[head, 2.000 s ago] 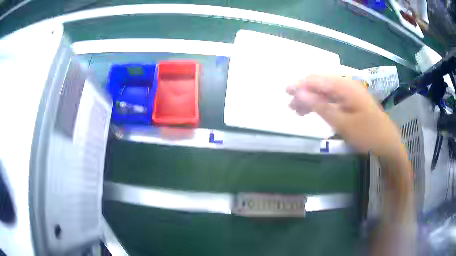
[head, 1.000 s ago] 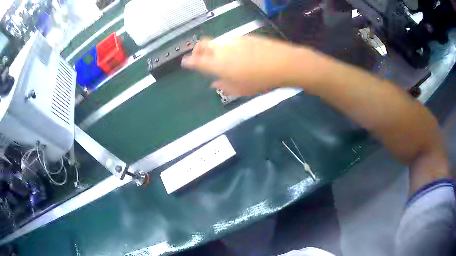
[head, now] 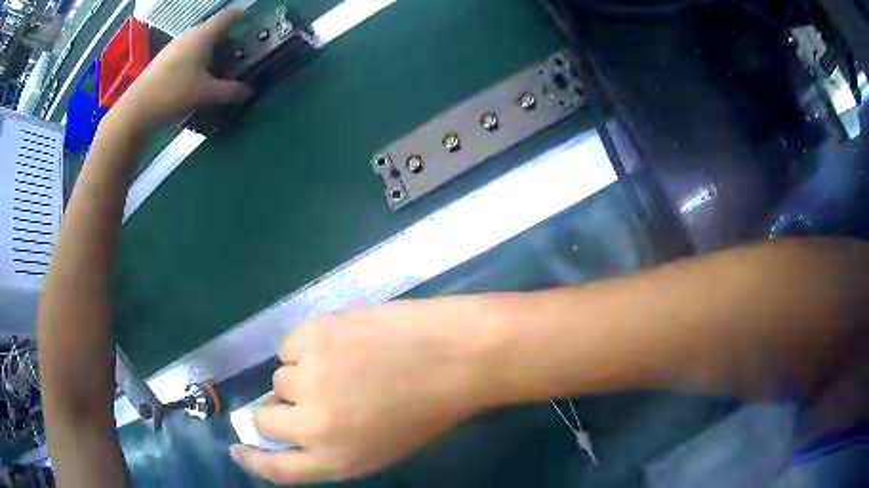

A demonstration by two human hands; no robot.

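Observation:
A flat grey fixture plate point(head: 472, 133) with a row of several round gold-centred components lies on the green bench. A second grey fixture plate point(head: 262, 43) lies at the upper left, its left part under my left hand point(head: 186, 71); my thumb and fingers are around its two long sides. My right hand point(head: 367, 386) is at the near edge with fingers curled over the white cover plate point(head: 250, 424); only its left end shows, the rest is hidden. Tweezers point(head: 579, 438) lie right of my right hand, partly hidden by my forearm.
Red bin point(head: 124, 62) and blue bin point(head: 84, 110) stand at upper left, beside a white vented machine housing point(head: 33, 200). A silver rail point(head: 457, 224) crosses the bench. A round metal fitting point(head: 200, 400) is at lower left. A dark glossy machine base point(head: 705, 143) is at right.
My right hand has moved from the fixture plates to the cover plate near me. My left hand has come into view on the upper-left fixture plate. The camera view has shifted.

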